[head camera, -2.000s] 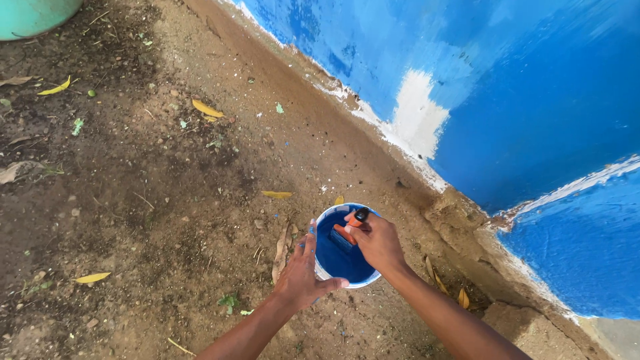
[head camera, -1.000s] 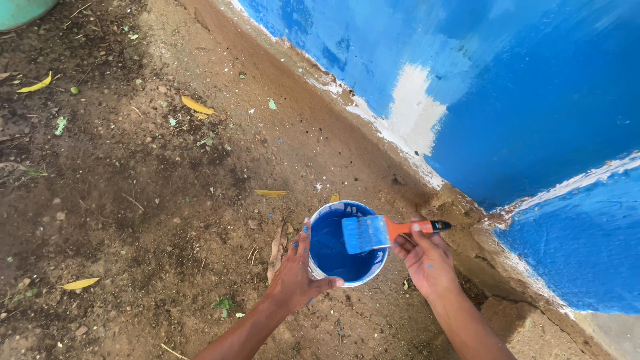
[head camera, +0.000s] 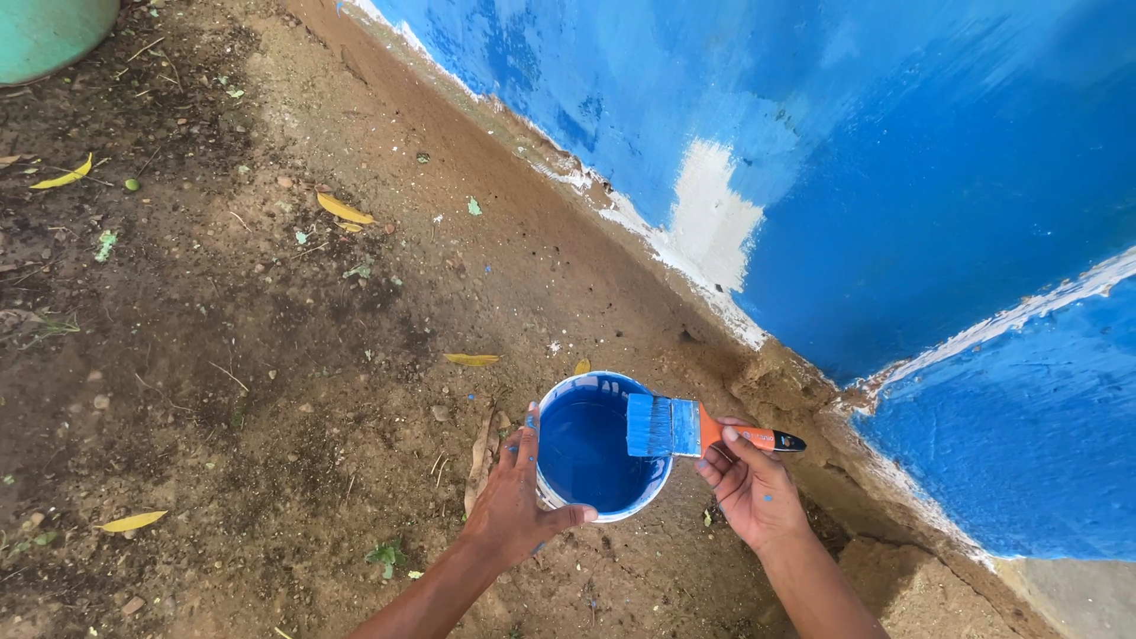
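Note:
A white plastic bucket (head camera: 548, 488) holds blue paint (head camera: 581, 453). My left hand (head camera: 519, 501) grips the bucket's left side, with the thumb at the near rim and fingers along its edge. In my right hand (head camera: 754, 488) is a flat paintbrush (head camera: 688, 428) with an orange and black handle. Its bristles are coated in blue and lie over the right part of the bucket's mouth, the metal ferrule near the rim. Blue specks mark both hands.
A blue painted wall (head camera: 852, 195) with a bare white patch (head camera: 713, 217) rises at the upper right and meets another blue face (head camera: 1021, 435) at a corner. Brown dirt ground (head camera: 293, 417) carries yellow leaves. A green container (head camera: 53, 35) stands at the upper left.
Two seconds ago the brush was down inside the bucket; my right hand has lifted it out and moved right, now holding it flat over the rim. My left hand has stayed on the bucket.

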